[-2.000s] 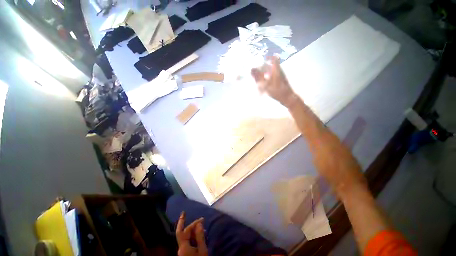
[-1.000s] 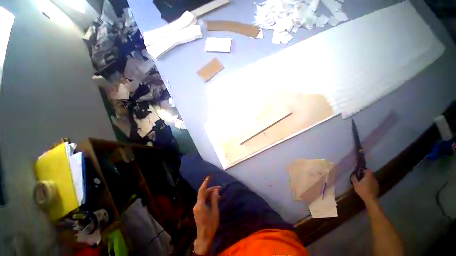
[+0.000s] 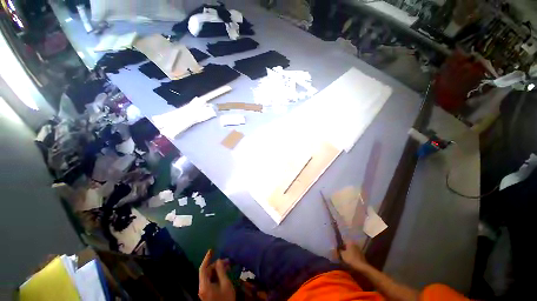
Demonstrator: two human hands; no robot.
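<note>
My right hand point(image 3: 351, 256) is closed around the handles of the tailor's shears point(image 3: 331, 218), whose long blades point up and away over the table. My left hand point(image 3: 213, 277) is at the bottom edge, partly cut off, fingers apart, with nothing seen in it. The large tan pattern piece point(image 3: 318, 170) lies on the white fabric lay point(image 3: 365, 97), with a narrow strip point(image 3: 298, 175) on it. The lay is partly glared out. Small tan patterns point(image 3: 348, 203) and the translucent pinkish ruler point(image 3: 371, 167) lie right of the shears.
White scraps point(image 3: 284, 86), a curved tan band point(image 3: 239, 107), small square patterns point(image 3: 232, 139) and dark cut pieces point(image 3: 198, 83) lie farther off on the table. A brown rail point(image 3: 393, 203) runs along the right side, with a rail cutter head point(image 3: 428, 145). Cloth waste point(image 3: 97, 170) covers the floor at left.
My right hand was empty over the lay, then took the shears near the rail, and now holds them closer to my body. My left hand stays low. The view has shifted.
</note>
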